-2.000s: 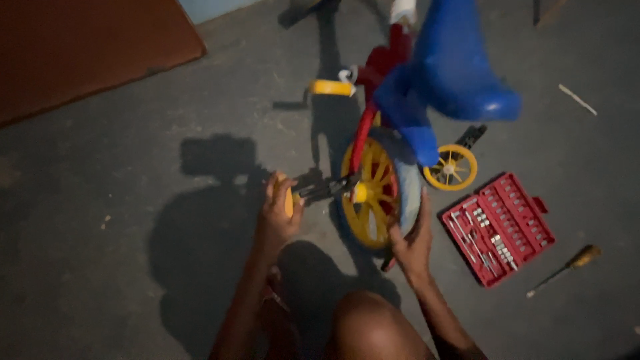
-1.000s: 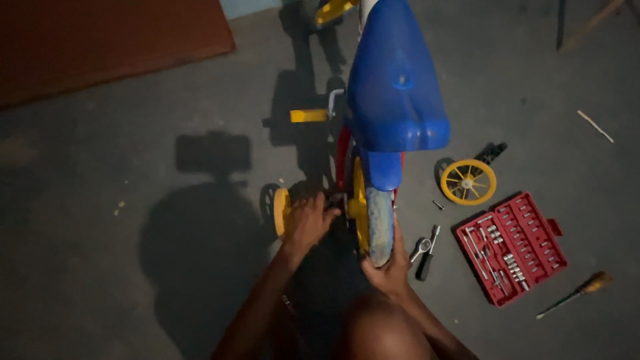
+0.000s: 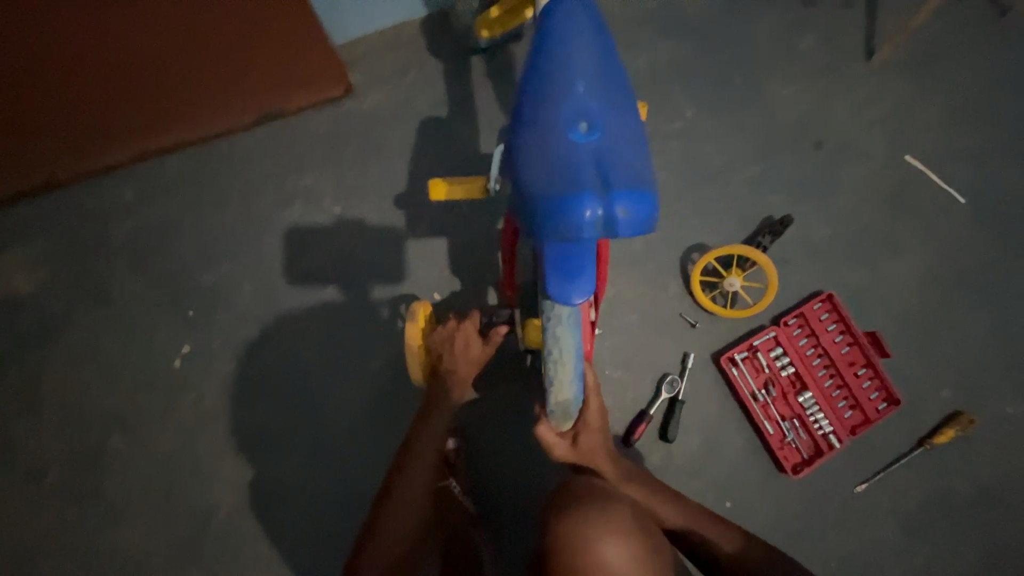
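Observation:
A child's bicycle with a blue plastic seat [image 3: 584,144] and red frame stands upright in front of me. My right hand [image 3: 580,428] grips its worn rear wheel [image 3: 563,360] low at the back. My left hand [image 3: 464,352] is on the black bracket [image 3: 496,318] of the yellow training wheel [image 3: 417,344], left of the rear wheel; its fingertips are partly hidden. A yellow pedal [image 3: 458,189] sticks out on the left. On the floor at the right lies a second yellow training wheel [image 3: 734,282] with its black bracket.
Right of the bicycle lie a bolt [image 3: 689,320], a ratchet wrench [image 3: 652,410], a black-handled nut driver [image 3: 677,398], an open red socket set case [image 3: 812,384], a yellow-handled screwdriver [image 3: 916,450] and a thin white stick [image 3: 934,178]. A reddish-brown panel [image 3: 160,88] is at the upper left.
The bicycle, tilted and askew two seconds ago, now stands straighter, its seat nearer over the rear wheel. My left hand has moved from the training wheel's outer side onto its bracket.

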